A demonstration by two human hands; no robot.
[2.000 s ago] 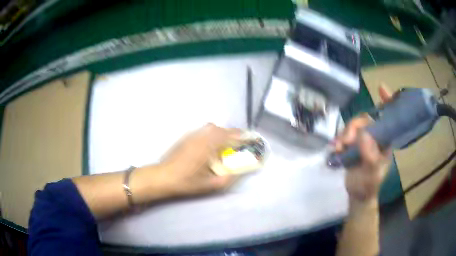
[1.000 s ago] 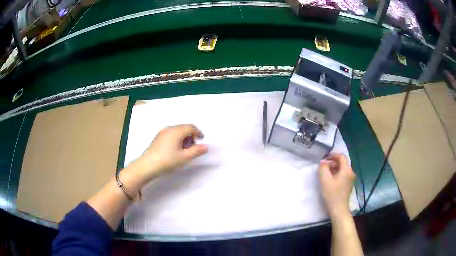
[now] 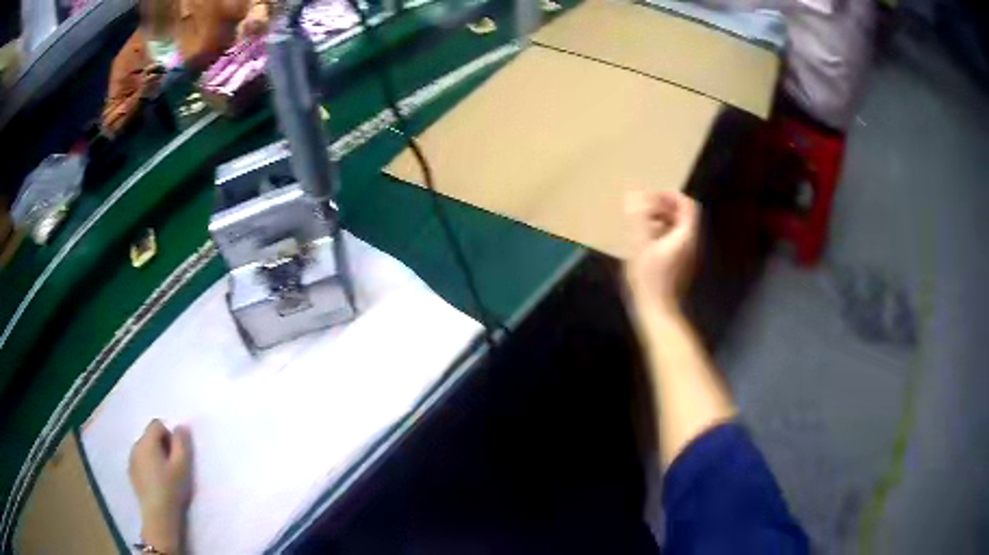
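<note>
My left hand is at the lower left over the white work mat, fingers curled, with nothing visible in it. My right hand is at the front edge of the right-hand cardboard sheets, fingers curled; blur hides whether it grips the edge. The screw feeder stands at the back of the mat, between my hands. The grey electric screwdriver hangs upright beside and partly in front of the feeder, out of my hands.
A black cord crosses the bench right of the feeder. The green conveyor carries a yellowish shell. A person in orange is across it. Another person sits on a red stool at right.
The shell and screwdriver held two seconds ago are out of my hands. The view has swung right. My right hand has moved from beside the feeder to the cardboard; my left hand's fingers have closed.
</note>
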